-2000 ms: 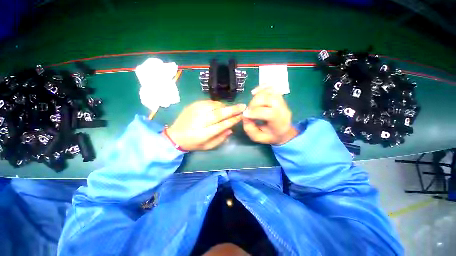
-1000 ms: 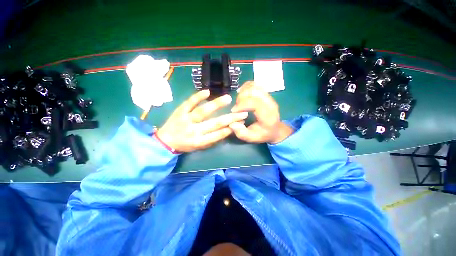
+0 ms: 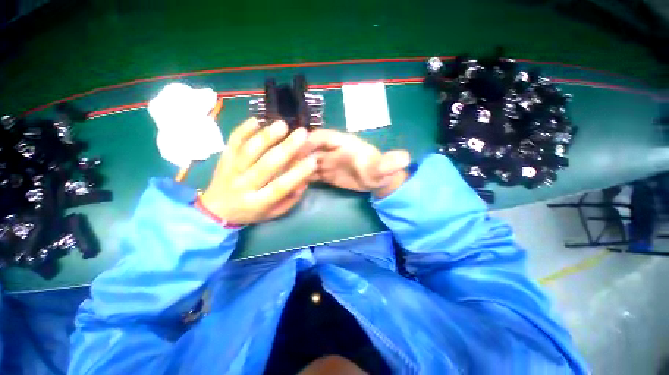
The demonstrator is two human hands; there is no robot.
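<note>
Several black watch loops [image 3: 288, 101] with silver buckles on both sides stand in a row at the centre of the green mat. My left hand [image 3: 258, 170] is over the near end of the row, its fingers spread a little and its back up. My right hand [image 3: 352, 160] is beside it at the right, fingers reaching to my left fingertips. The fingers of both hands overlap and hide what is under them. I cannot tell whether either hand holds or presses a watch.
A crumpled white cloth [image 3: 185, 124] lies left of the row, over a yellow-orange stick [image 3: 183, 173]. A white card [image 3: 366, 106] lies right. Piles of black watches lie at far left [image 3: 44, 187] and right [image 3: 505, 121]. A dark metal frame [image 3: 587, 220] stands beyond the bench edge.
The view has shifted, so the bench things sit further left. My right hand has opened from a pinch, its fingers now stretched toward my left hand. Both hands are nearer the watch row.
</note>
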